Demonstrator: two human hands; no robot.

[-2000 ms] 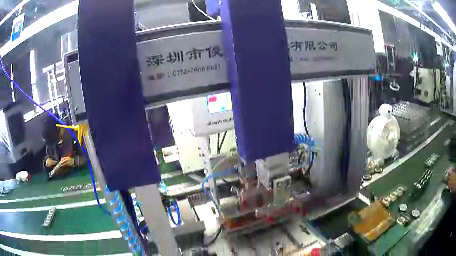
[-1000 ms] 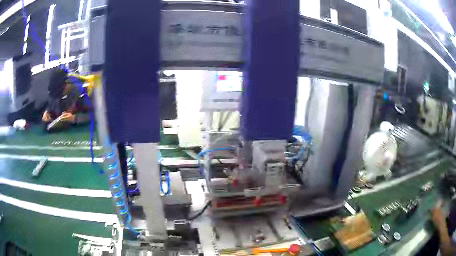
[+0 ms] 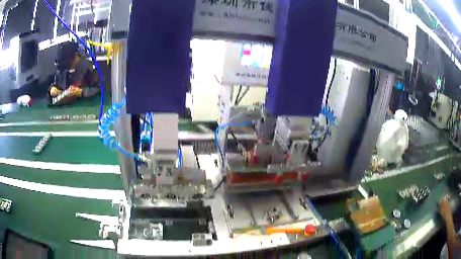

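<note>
Neither of my hands is in view. Nearest in front of me stands the twin-head press, with two dark blue covers (image 3: 157, 58). Under its left head is a silver fixture (image 3: 171, 191) above a frame with a dark rectangular opening (image 3: 189, 218). Under the right head lies an orange-red jig plate (image 3: 263, 177). An orange-handled tool (image 3: 289, 230) lies on the machine's pale base, its right end beside a red knob (image 3: 310, 229). A silver part (image 3: 146, 230) sits at the base's left; I cannot tell its details.
A black tray (image 3: 25, 247) is at lower left, near a housing strip (image 3: 43, 143) on the green bench (image 3: 65, 152). A tan-brown pad (image 3: 367, 215), round parts (image 3: 397, 214) and housings (image 3: 419, 193) lie right. Another person's arm (image 3: 447, 220) shows at the right edge; another worker (image 3: 73, 76) sits far left.
My view has tilted down and shifted left, so the machine stands higher and farther right. More of its base, the left fixture and the black tray now show.
</note>
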